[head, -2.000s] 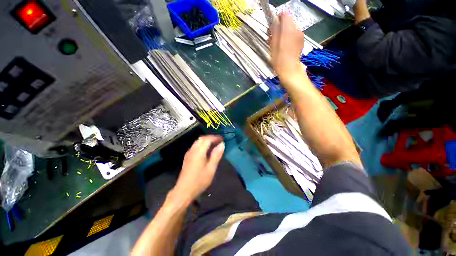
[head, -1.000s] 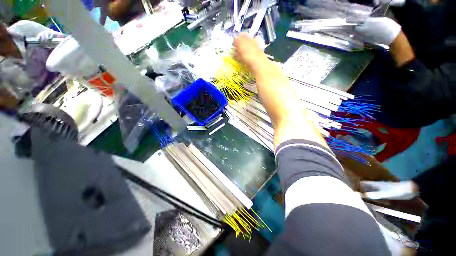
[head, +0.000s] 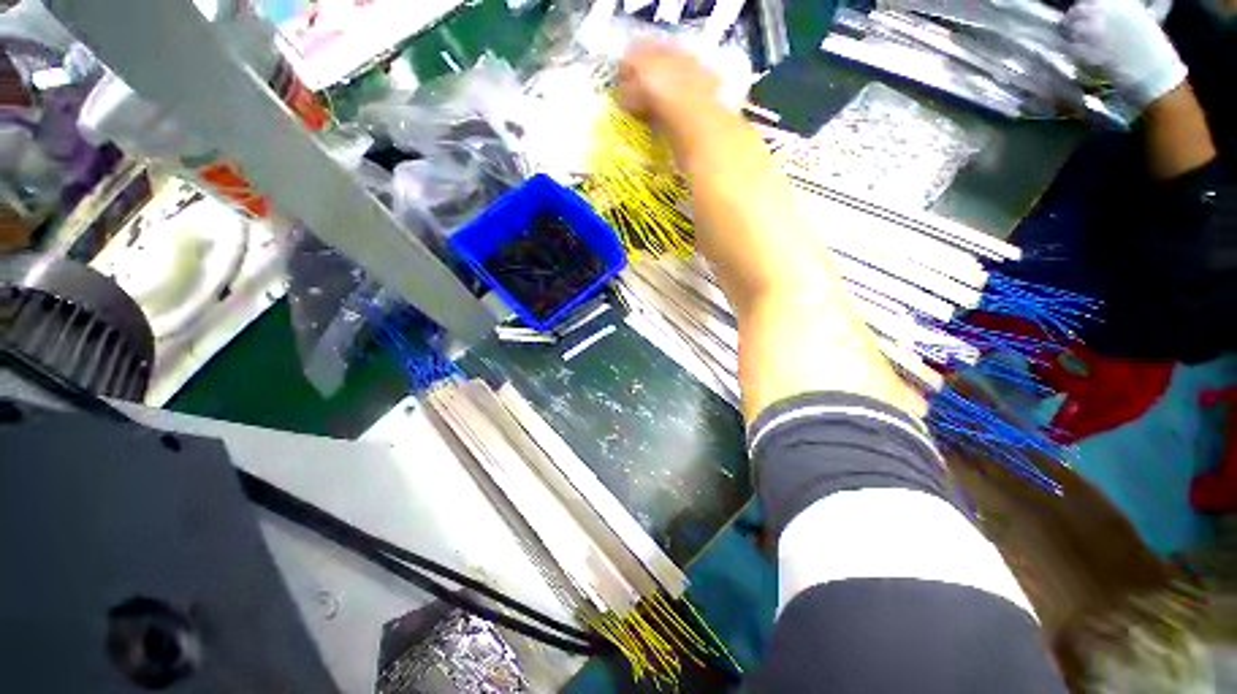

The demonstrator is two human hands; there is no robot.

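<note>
My right hand [head: 668, 82] reaches to the far part of the bench, at the yellow lead wires [head: 635, 176]. It is small and washed out by glare, so its fingers and what they may hold cannot be made out. My left hand is out of the picture. White strip parts [head: 882, 258] with blue lead wires [head: 1011, 414] lie right of my forearm. Another bundle of strips [head: 543, 495] lies beside the machine, with yellow ends toward me and blue ends away.
The machine [head: 149, 542] fills the lower left, with a grey post [head: 271, 163] above. A blue bin [head: 540, 254] holds dark parts. Crumpled plastic bags [head: 441, 176] lie behind it. A person's white-gloved hand [head: 1126, 54] is at upper right, by wrapped strips [head: 950, 61].
The view has swung up and across the bench since the oldest frame. My right arm has stretched toward the far yellow wires. My left hand has left the picture.
</note>
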